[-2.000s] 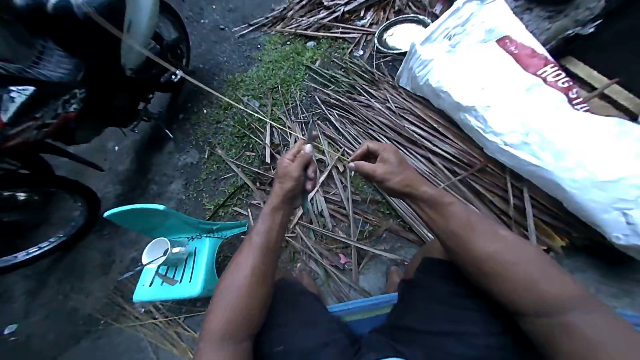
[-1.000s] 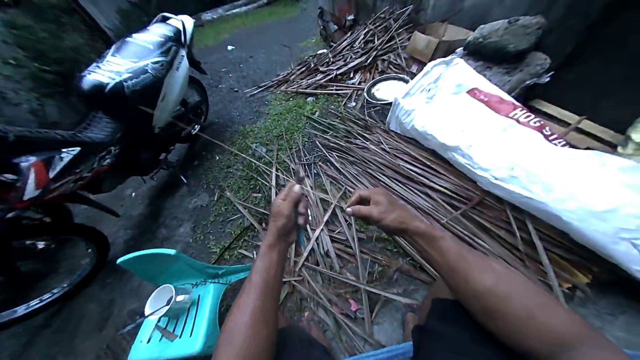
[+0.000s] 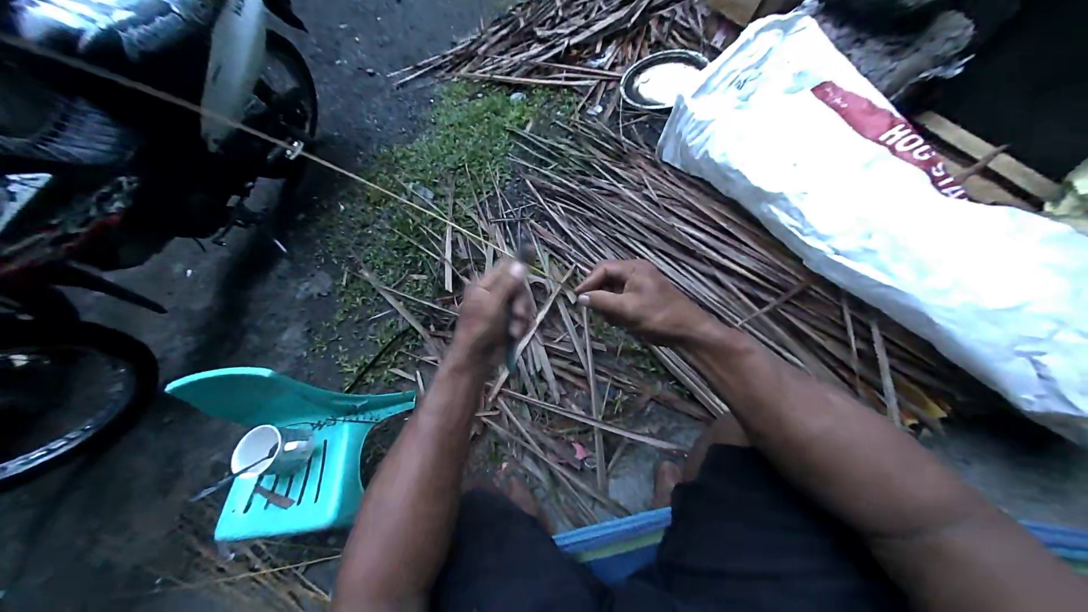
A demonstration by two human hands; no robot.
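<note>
My left hand is closed around a slim tool, seemingly a knife, whose dark blurred end sticks up past the thumb. Against it lies a long thin strip, likely a palm leaf midrib, running off to the upper left. The thumb and forefinger of my right hand are pinched on the strip's near end, just right of the left hand. Below both hands, dry palm leaflets lie scattered on the ground. A thick pile of long dry fronds spreads behind the right hand.
At left, a turquoise plastic chair holds a white cup. Motorcycles stand at upper left. A large white sack lies at right, near a round basin. Grass grows beyond the hands, before another leaf pile.
The long strip, hard to make out one second ago, shows again stretched to the upper left. Both hands stay close together. The view has tilted downward since one second ago.
</note>
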